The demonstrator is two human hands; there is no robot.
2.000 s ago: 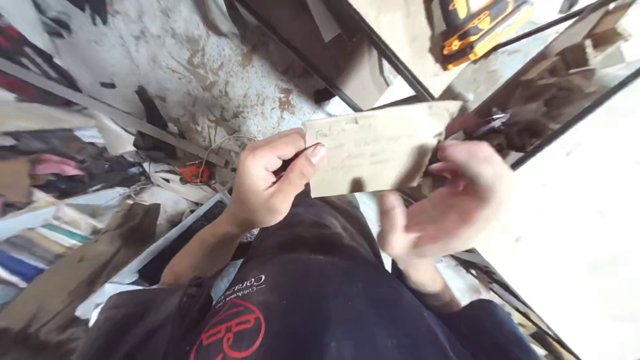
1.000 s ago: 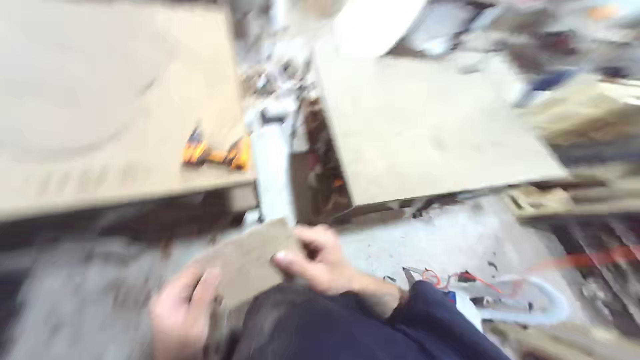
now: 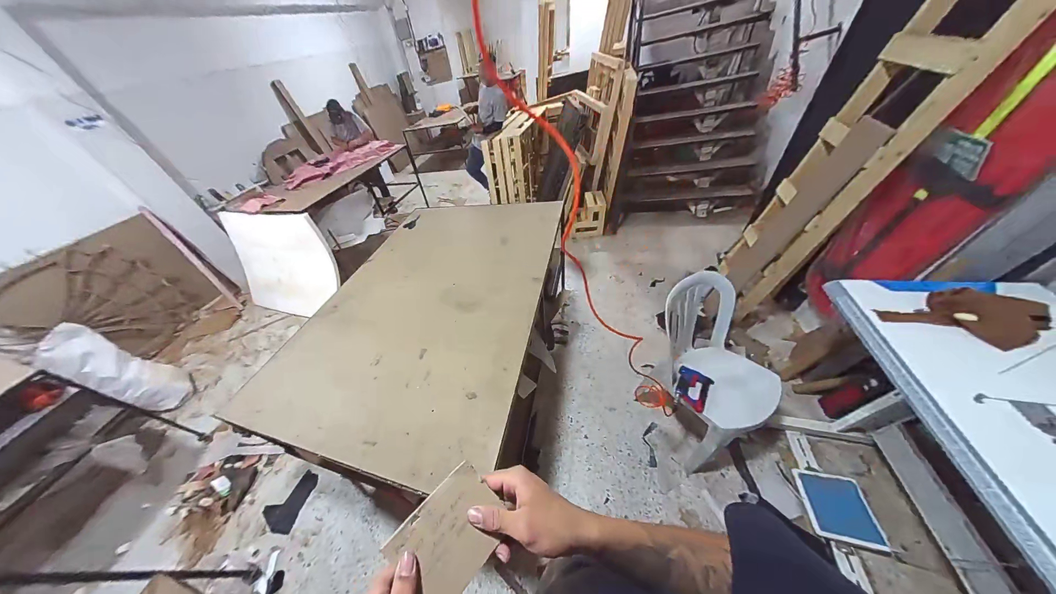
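Note:
A flat piece of brown cardboard [image 3: 450, 528] with faint handwriting is held up at the bottom centre of the head view. My right hand [image 3: 532, 516] grips its right edge, thumb on the near face and fingers behind. At its lower left corner, my left hand [image 3: 398, 575] pinches the card; only fingertips show, the rest cut off by the frame's bottom. Just beyond the card stands a large table with a bare brown board top [image 3: 421, 330].
A white plastic chair [image 3: 730, 384] carries a red and blue tool. An orange air hose [image 3: 577, 247] hangs down and coils on the floor. At right is a white-topped table [image 3: 949, 371]. Pallets, stairs and two people at work stand farther back. Scraps litter the floor.
The view has swung a lot, to the large table and the room. Two seconds ago my right hand was off the card with its fingers spread; now it grips the card's edge.

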